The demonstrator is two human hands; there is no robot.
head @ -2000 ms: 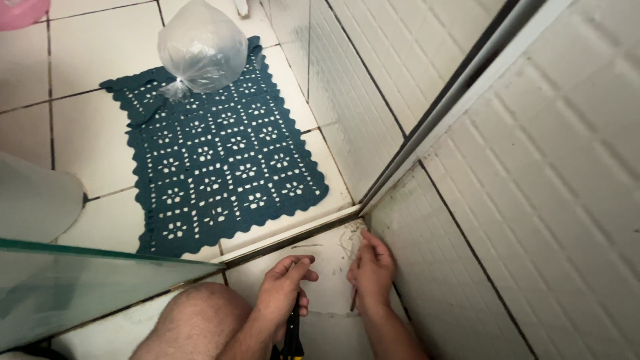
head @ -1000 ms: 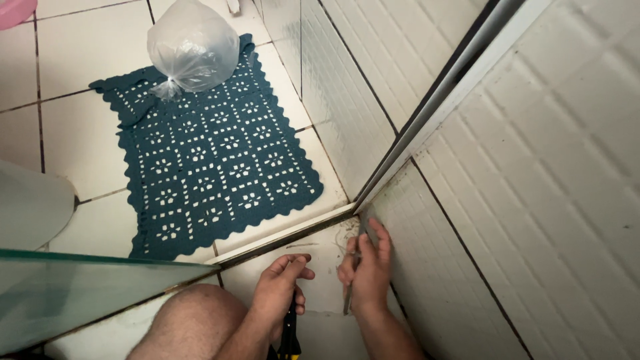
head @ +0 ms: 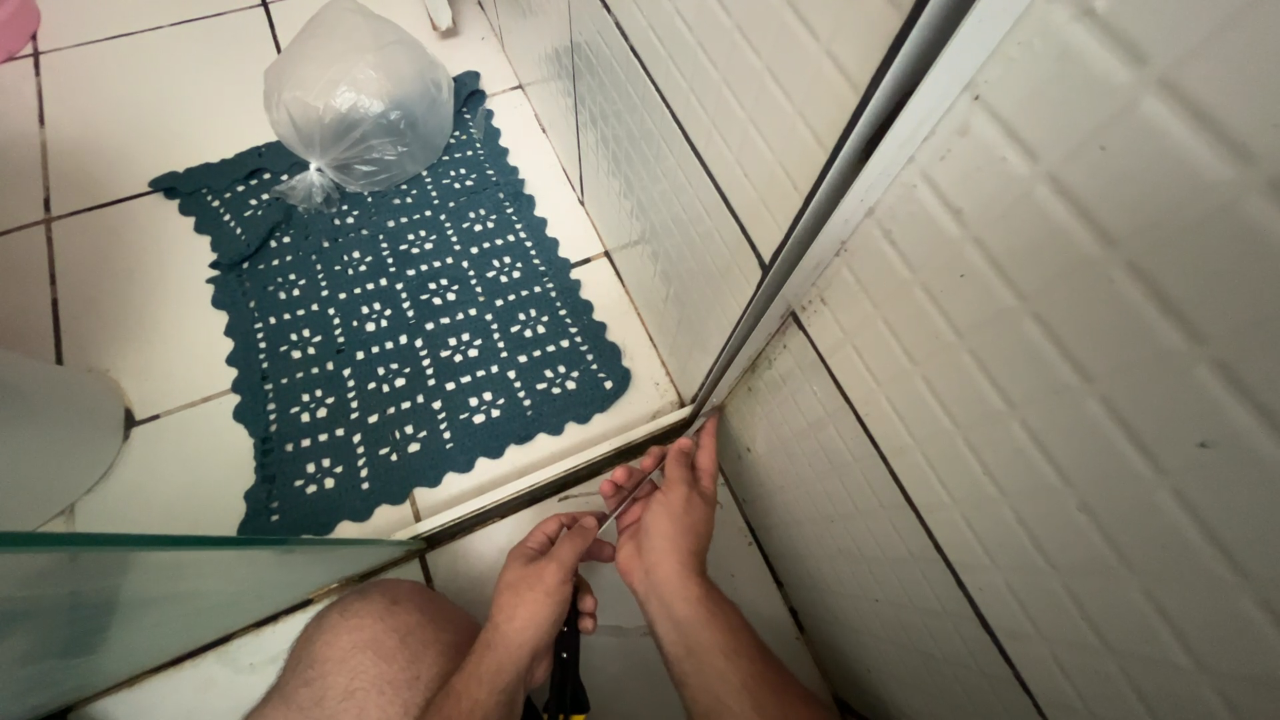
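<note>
Both my hands are low in the corner where the shower door track meets the tiled wall. My left hand (head: 550,575) is closed around a black-handled tool (head: 566,665) with some yellow at its lower end; its kind is unclear. Finger and thumb of that hand also pinch the near end of a thin, narrow strip (head: 630,497). The strip runs up to my right hand (head: 668,510), whose fingers hold its far part against the foot of the metal door frame (head: 790,270). What the strip is made of cannot be told.
Beyond the door track (head: 560,478) lies a blue crocheted mat (head: 400,385) with a knotted clear plastic bag (head: 360,95) on it. A glass panel (head: 180,590) stands at lower left, near my bare knee (head: 380,640). Ribbed wall tiles (head: 1050,330) rise on the right.
My right hand has turned and reached to the foot of the frame. The thin strip, earlier along my right palm, now spans slantwise between both hands.
</note>
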